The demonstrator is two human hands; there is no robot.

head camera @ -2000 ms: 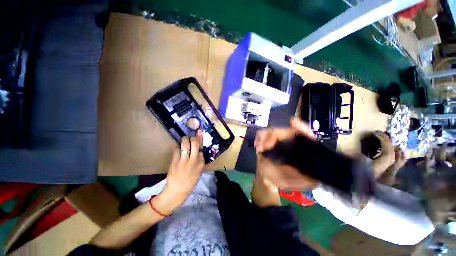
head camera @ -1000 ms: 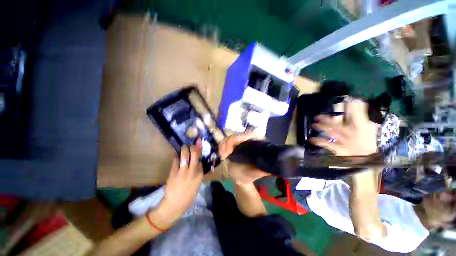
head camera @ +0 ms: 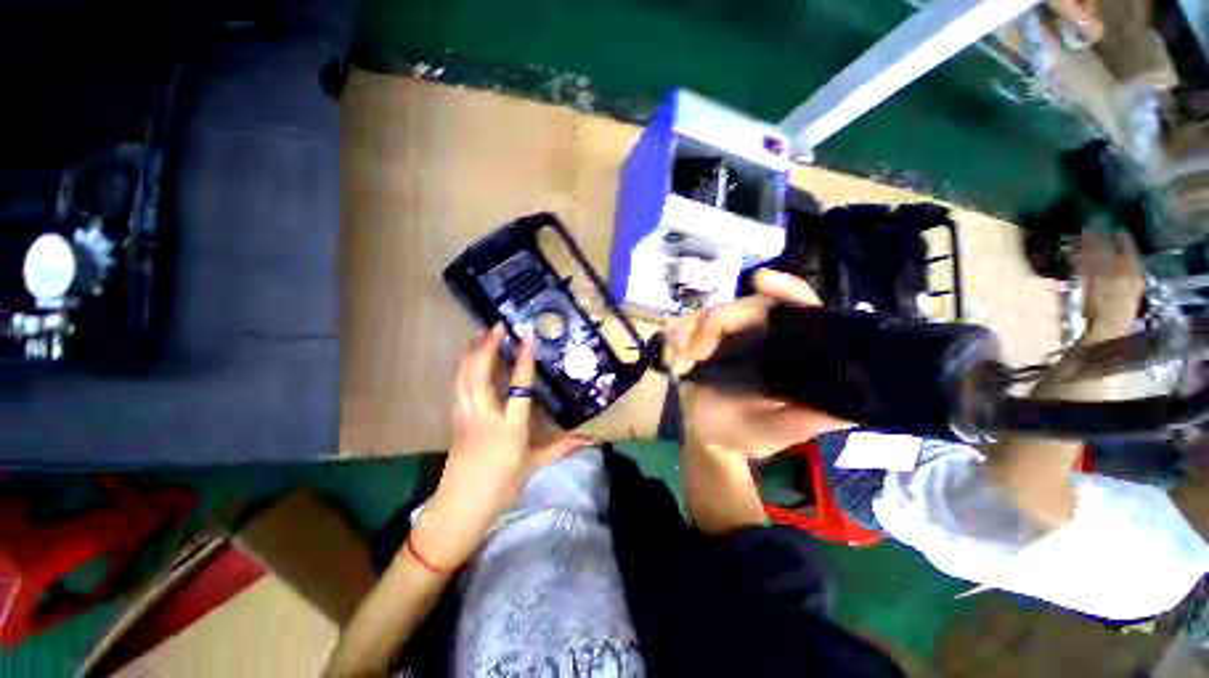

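Note:
A black housing [head camera: 511, 285] lies tilted on the brown cardboard in front of me, its open loop side toward the feeder. A round hole and a white disc [head camera: 581, 362] show inside it. My left hand [head camera: 493, 404] holds the housing's near left edge, fingertips over the rim. My right hand [head camera: 743, 364] is closed around the thick black electric screwdriver [head camera: 862, 368]. The driver's tip is near the housing's right end; whether it touches is unclear. The blue-and-white screw feeder [head camera: 703, 199] stands just beyond the housing.
More black housings [head camera: 882, 258] stand right of the feeder. A dark mat [head camera: 252, 265] covers the left, with a housing part and white disc [head camera: 53, 269] on it. A neighbouring worker in white [head camera: 1087, 530] sits at right. Red stools and a carton [head camera: 252, 596] are below the bench.
The driver has pulled back slightly from over the housing to its right end. My left fingers have shifted along the edge. The neighbour's hand has left the housings at right.

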